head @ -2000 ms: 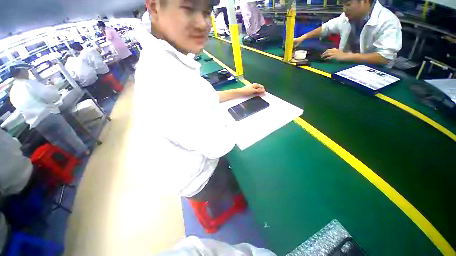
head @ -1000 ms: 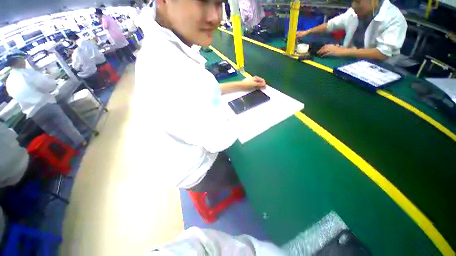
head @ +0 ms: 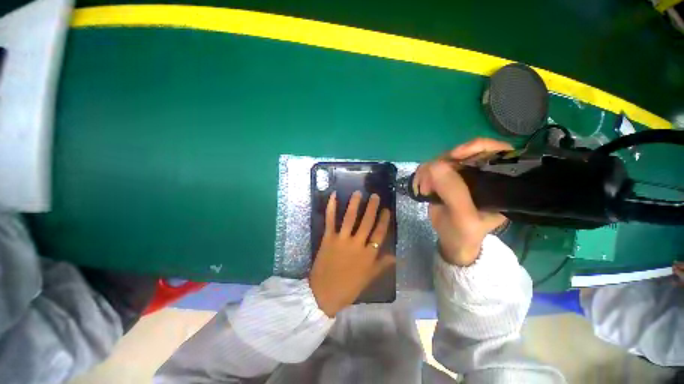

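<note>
The black device (head: 355, 177) lies flat on the bubble-wrap mat (head: 294, 214), its camera opening at the top left corner. My left hand (head: 352, 251) lies on it with fingers spread, palm down. My right hand (head: 454, 195) grips the black electric screwdriver (head: 540, 186), which lies nearly level and extends off to the right. Its tip is at the device's upper right edge; whether it touches a screw cannot be told.
A dark grey round dish (head: 517, 100) stands by the yellow line (head: 300, 35). A green box (head: 595, 243) and cables are at the right, partly behind the screwdriver. A white pad (head: 34, 105) is at the left. Neighbours' sleeves show at both lower sides.
The view has swung from the neighbour on the left down to the bench in front of me. Both my hands, the whole device and the screwdriver have come into view.
</note>
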